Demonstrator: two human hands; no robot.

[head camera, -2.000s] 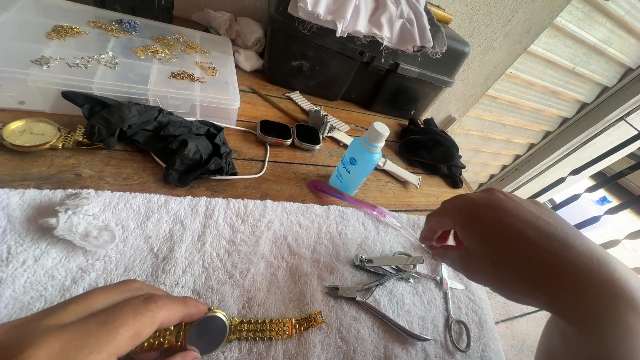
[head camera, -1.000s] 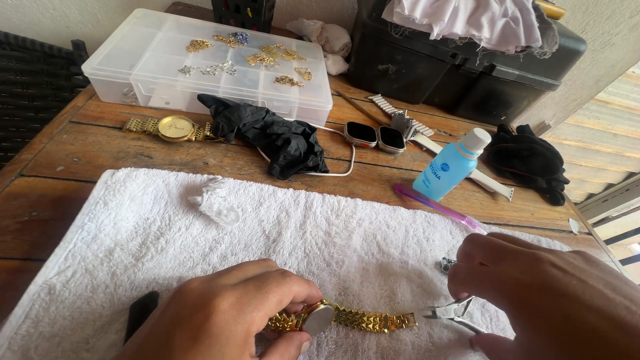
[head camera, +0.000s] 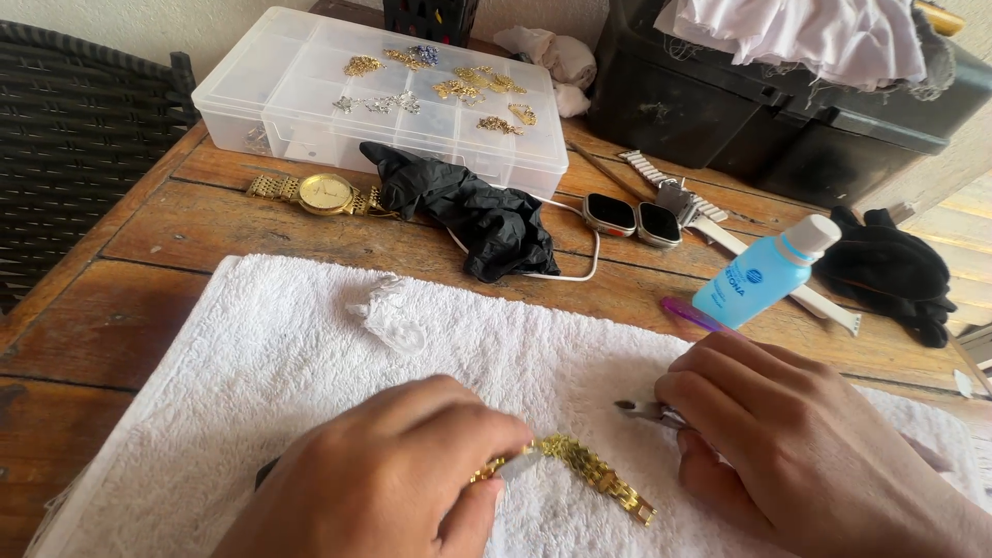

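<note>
My left hand (head camera: 380, 465) pinches a gold-coloured wristwatch (head camera: 519, 463) by its case, between thumb and fingers. The watch's gold link bracelet (head camera: 597, 466) trails to the right over a white towel (head camera: 302, 341), its clasp end lying free. My right hand (head camera: 783, 434) is closed around metal nippers (head camera: 649, 411); their tip points left, above the bracelet, without touching it. The handles are hidden by my palm. A crumpled clear plastic piece (head camera: 391, 318) rests on the towel behind my left hand. Part of a dark object (head camera: 266, 472) shows beside that hand.
Behind the towel lie black gloves (head camera: 480, 213), a gold watch (head camera: 325, 194), two smartwatch cases (head camera: 632, 219), a blue bottle (head camera: 759, 275) and a purple-handled tool (head camera: 690, 314). A clear compartment box (head camera: 310, 77) bears chains; a black case (head camera: 744, 116) stands at the back right.
My right hand has taken hold of the nippers, which lay on the towel two seconds ago. My left hand has lifted and tilted the watch case. The view has swung left.
</note>
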